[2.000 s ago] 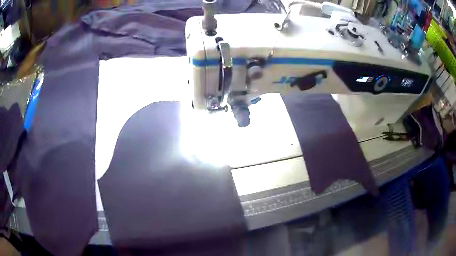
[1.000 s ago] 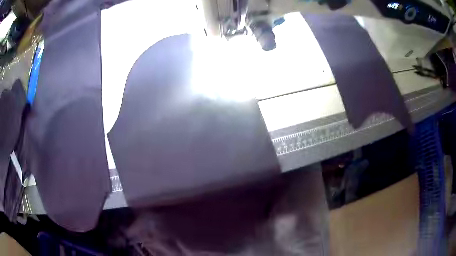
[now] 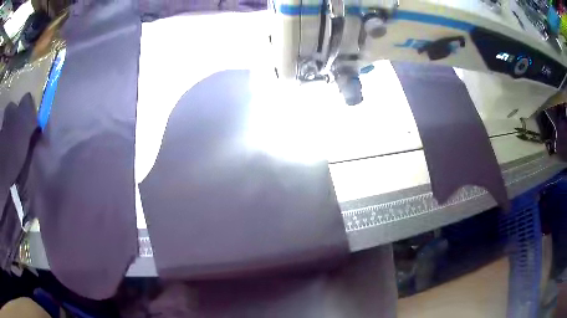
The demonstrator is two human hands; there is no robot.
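Observation:
A dark purple-grey cut fabric panel (image 3: 242, 205) with a curved upper left edge lies on the white machine bed. It reaches over the front table edge. Its upper right part is washed out by bright light near the presser foot area, so I cannot tell whether the needle is in it. The white sewing machine head (image 3: 404, 40) with a blue stripe stands behind it. More purple-grey fabric hangs blurred below the table edge. Neither of my hands can be made out. A rounded skin-toned shape is cut off at the bottom left corner; I cannot tell what it is.
A long fabric piece (image 3: 93, 155) lies at left and a narrow strip (image 3: 454, 130) at right, both crossing the ruler edge (image 3: 391, 211). A blue lattice basket (image 3: 523, 248) stands below right, beside a tan surface (image 3: 460, 295). Darker fabric pieces (image 3: 15, 143) are at far left.
The view first tipped down, then partly back up, and the table now sits higher than at first. Blurred fabric shows below the front edge. The panels keep their places on the table.

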